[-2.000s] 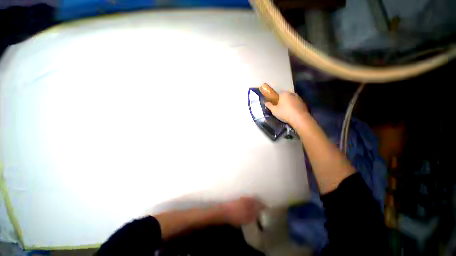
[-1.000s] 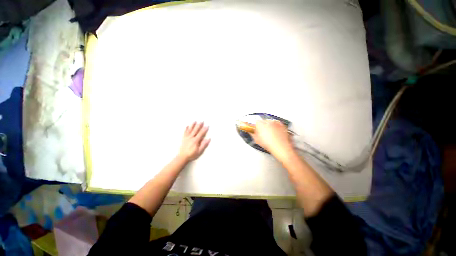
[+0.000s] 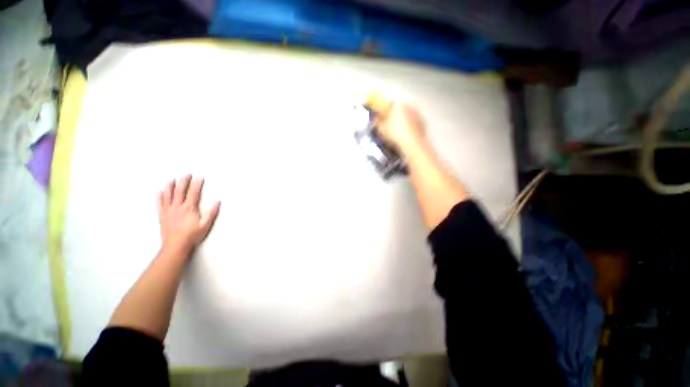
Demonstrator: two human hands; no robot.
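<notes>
A large white cloth [image 3: 280, 249] lies flat over most of the table, overexposed in the middle. My right hand [image 3: 402, 128] is closed around the handle of a shiny metal iron [image 3: 378, 151] on the upper right part of the cloth. The iron is blurred. My left hand [image 3: 183, 212] lies on the left part of the cloth, palm down, fingers spread, holding nothing.
Yellow cover [image 3: 57, 227] shows along the left edge. A blue long shape [image 3: 340, 34] and black cloth [image 3: 113, 30] lie at the far edge. A purple scrap [image 3: 41, 159] is at left. A hose [image 3: 522, 198] and dark blue cloth [image 3: 560, 280] are at right.
Since one second ago, my right hand and the iron have moved farther up the cloth, and the iron has turned. My left hand has moved left. The view has shifted toward the far edge.
</notes>
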